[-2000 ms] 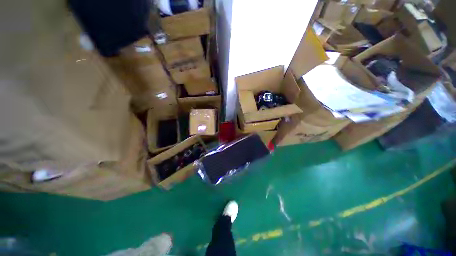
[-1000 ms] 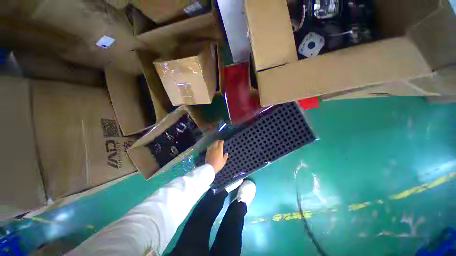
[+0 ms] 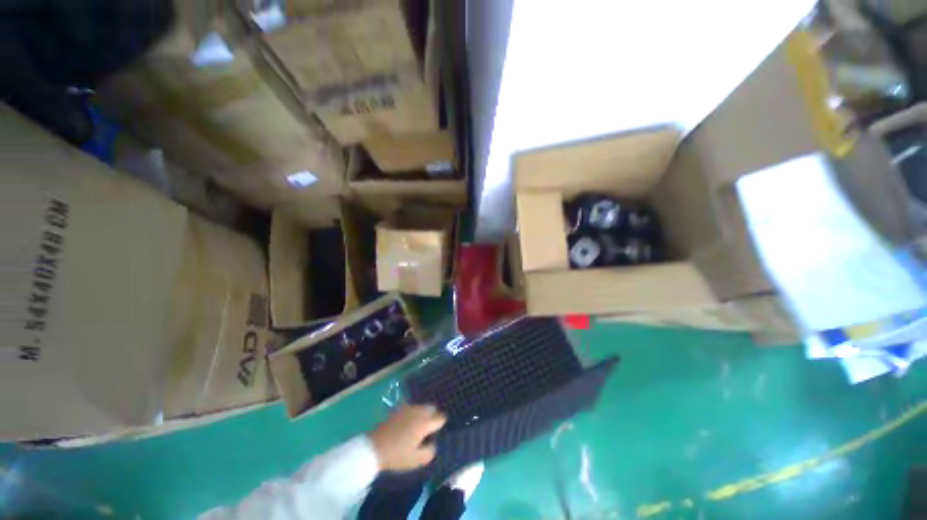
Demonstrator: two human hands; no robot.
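My left hand [image 3: 407, 437], in a white sleeve, holds the near left edge of a black perforated sheet [image 3: 518, 421] low over the floor. This sheet is tilted up, its right end raised. Behind it lies more black perforated sheet [image 3: 488, 371] in clear plastic wrap, at the foot of the white post. My fingertips are partly hidden at the sheet's edge. My right hand is not in view.
An open carton of black and silver parts [image 3: 610, 234] stands right of the red post base [image 3: 476, 289]. A small open carton [image 3: 351, 355] stands left. Tall cartons [image 3: 91, 295] fill the left. Papers [image 3: 813, 244] lie at right. My shoe is just below the sheet.
My left hand came in from the lower left and reached the wrapped sheets. Now it has taken hold of a sheet and its near side is lifted.
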